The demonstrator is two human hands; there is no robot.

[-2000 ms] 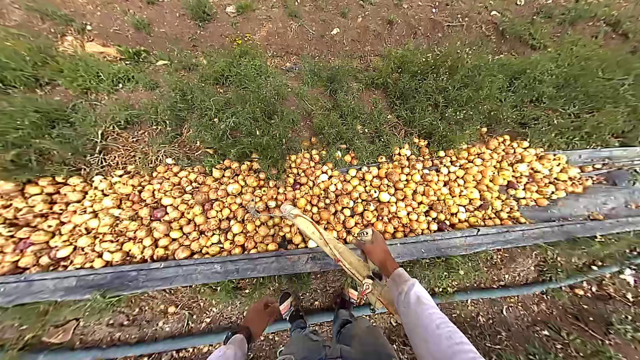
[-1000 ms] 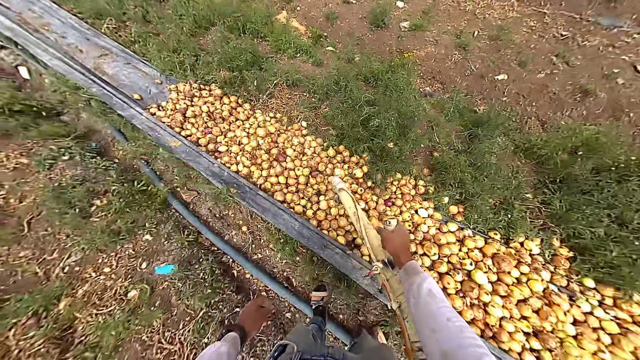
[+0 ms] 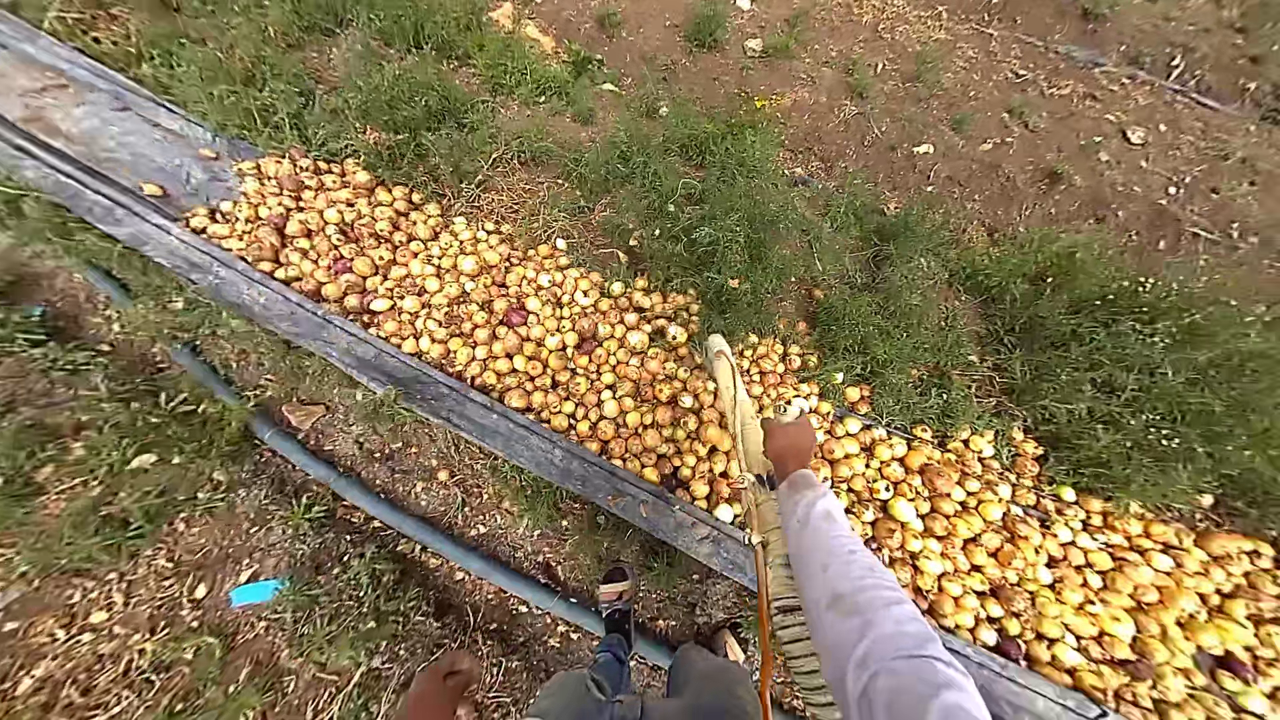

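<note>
My right hand [image 3: 790, 445] is closed around a handle on the side of a long, pale, cloth-wrapped tool [image 3: 742, 410]. The tool's blunt tip rests over or just above a long heap of onions [image 3: 560, 350], mostly yellow with a few red. An orange cord or strip [image 3: 764, 600] runs along the tool's lower part, which carries close-set wrappings. Low in the view, my left hand [image 3: 440, 685] hangs away from the tool, partly cut off by the edge; whether its fingers are closed is unclear.
A dark plastic sheet with a raised edge [image 3: 450, 405] lies under the onions. A blue-grey hose [image 3: 390, 515] crosses the ground before my feet, with a sandal [image 3: 617, 590] near it. Green weeds [image 3: 700, 200] border the far side. A turquoise scrap [image 3: 257, 592] lies at left.
The view has turned strongly, bringing the heap's left end and the bare sheet into sight. My right hand keeps its grip on the tool, and my left hand has dropped lower in view.
</note>
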